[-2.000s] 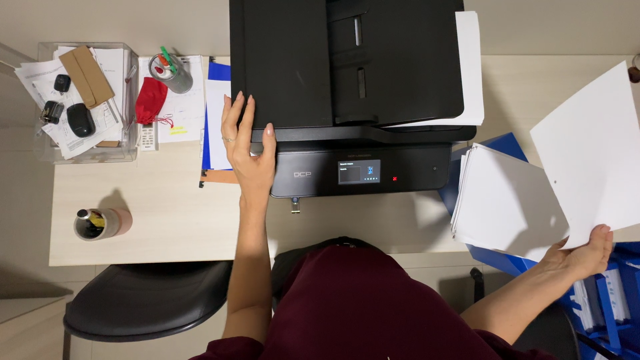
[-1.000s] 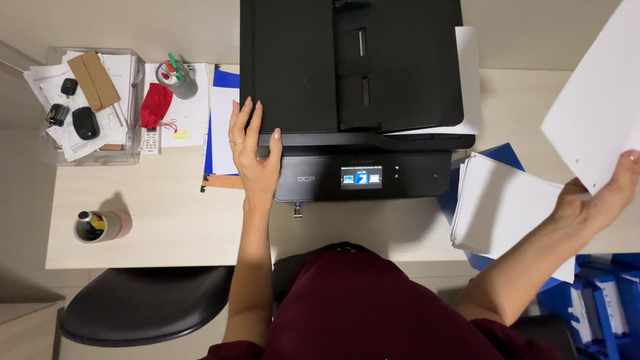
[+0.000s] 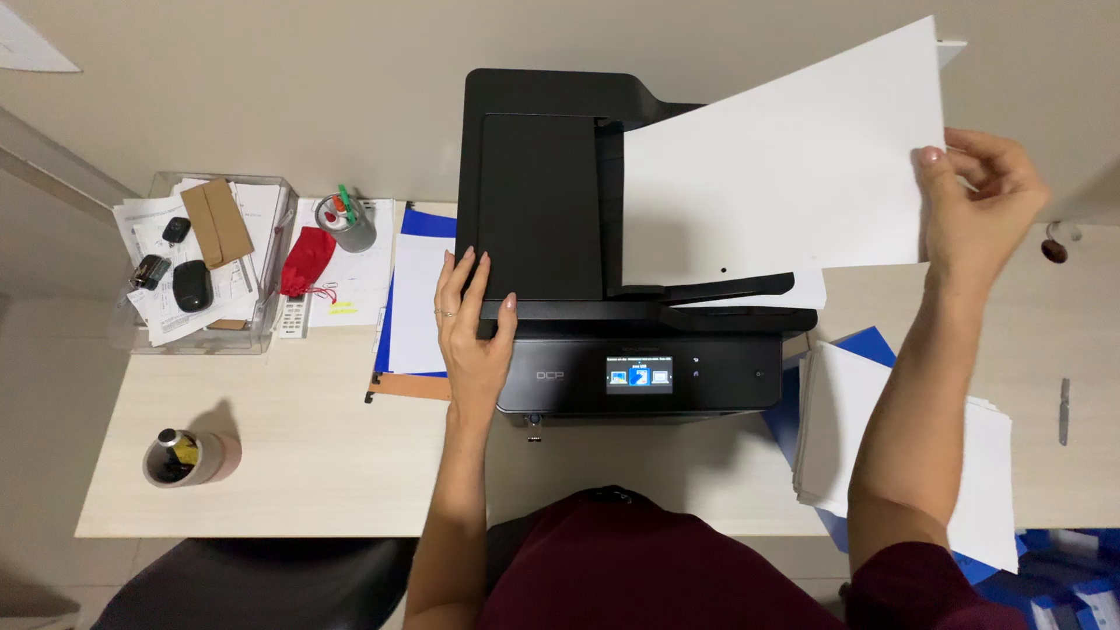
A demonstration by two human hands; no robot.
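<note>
A black multifunction printer point(image 3: 547, 210) with a lit touchscreen point(image 3: 640, 375) stands on the desk. My left hand point(image 3: 475, 328) rests on the left front edge of its lid, fingers apart, holding nothing. A white sheet of paper point(image 3: 770, 175) lies over the document feeder at the top right, its left edge at the feeder slot. My right hand point(image 3: 984, 188) pinches the right edge of this sheet between thumb and fingers. Another white sheet shows under the feeder's tray guide. On the desk at the right, partly behind my right forearm, is a stack of white paper point(image 3: 844, 420) on a blue folder.
At the left are a clear tray point(image 3: 201, 344) of papers, a red pouch point(image 3: 308, 260), a mesh pen cup point(image 3: 353, 229) and another cup point(image 3: 179, 464). A blue folder with paper point(image 3: 420, 297) lies beside the printer. A thin grey object point(image 3: 1064, 411) lies far right. Blue folders sit below the desk.
My right hand has carried the sheet from the right over to the printer's feeder. The feeder's tray guide now stands raised out. My left hand stays on the lid. The view has shifted.
</note>
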